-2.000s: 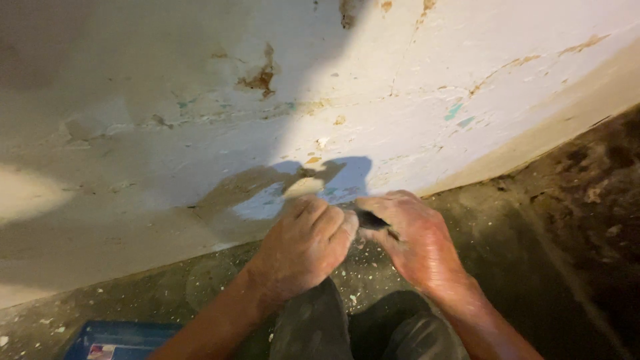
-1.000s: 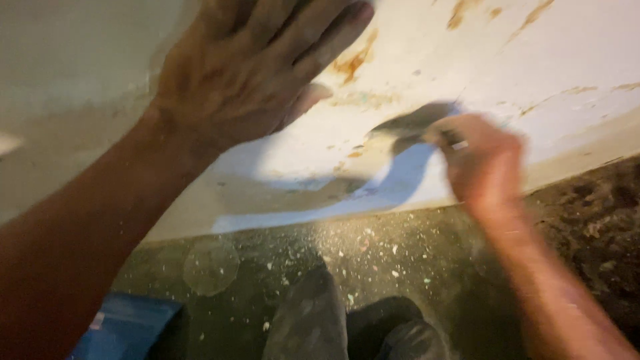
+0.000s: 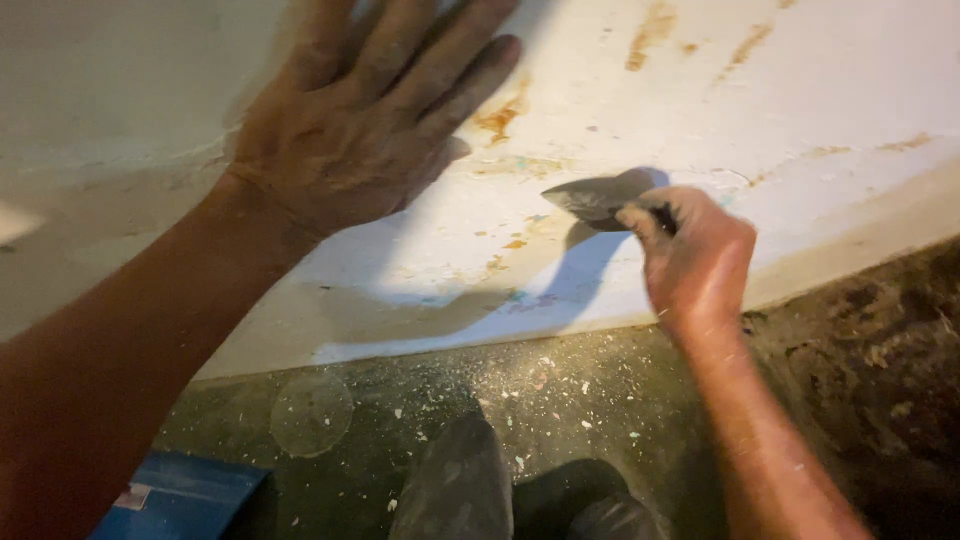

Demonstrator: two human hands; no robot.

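Note:
My right hand [image 3: 694,251] grips the handle end of a pointed metal trowel or scraper [image 3: 592,199], whose blade points left and lies at or close to the wall. The wall [image 3: 675,112] is painted white, with rust-brown stains, flaked spots and small greenish patches. My left hand [image 3: 352,127] is spread, fingers apart and palm toward the wall, up and to the left of the tool; it holds nothing. Its fingertips are partly cut off by the top edge of the view. Shadows fall on the wall below the tool.
Below the wall, the dark floor [image 3: 442,375] is strewn with pale paint flakes. A blue container or panel [image 3: 187,499] lies at the lower left. My shoes [image 3: 457,480] stand near the wall's foot. Rough, dark ground [image 3: 877,360] is at the right.
Two seconds ago both hands were together low at the wall around the dark tool. My left hand has since moved up and opened flat; my right hand has moved away from it with the tool.

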